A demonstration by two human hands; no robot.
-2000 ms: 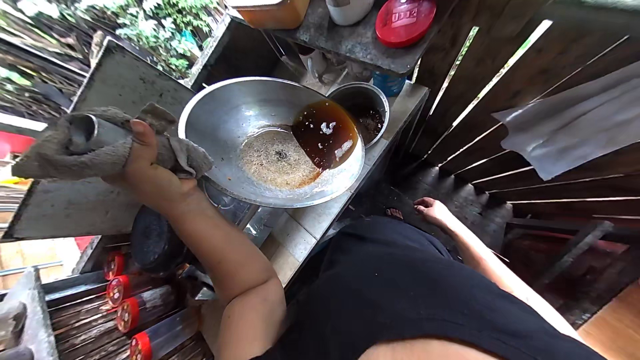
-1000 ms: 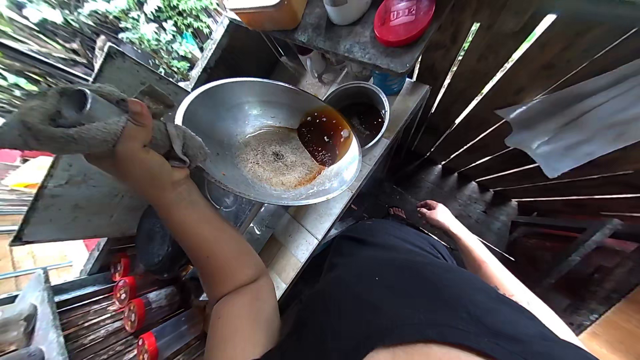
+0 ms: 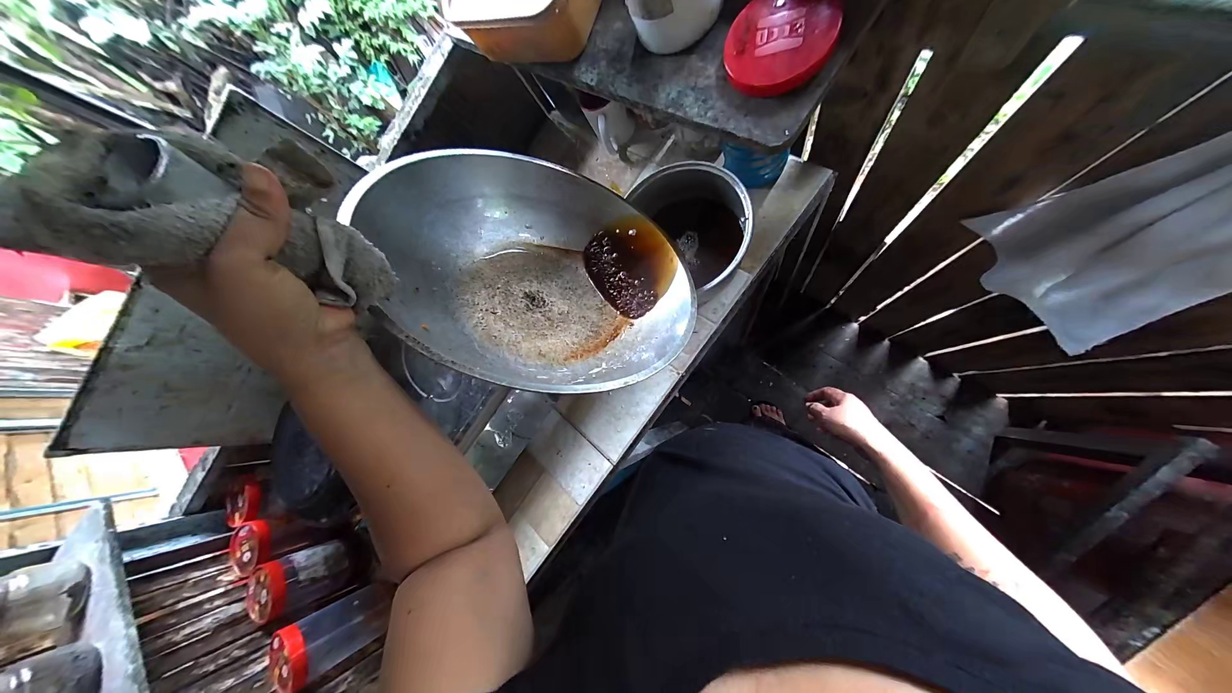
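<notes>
My left hand (image 3: 260,260) grips a grey cloth (image 3: 115,231) wrapped around a metal handle, at the left of a large metal wok (image 3: 433,212). The wok is tilted to the right, with dark brown liquid (image 3: 630,269) pooled near its right rim and pale, grainy residue (image 3: 529,303) on its bottom. Directly beyond that rim stands a metal pot (image 3: 736,207) holding dark liquid; whether liquid is running into it is hard to tell. My right hand (image 3: 837,412) hangs low beside my body with its fingers curled, touching nothing that I can see.
A tiled counter edge (image 3: 587,452) runs under the wok. Above the pot, a shelf (image 3: 664,87) bears a red lid (image 3: 782,43), a white container (image 3: 672,19) and an orange tub (image 3: 529,29). Several red-lidded jars (image 3: 289,657) lie at lower left. A slatted wooden wall (image 3: 943,192) stands to the right.
The pool of brown liquid in the wok has become smaller. My left hand keeps its grip on the cloth, and my right hand stays low.
</notes>
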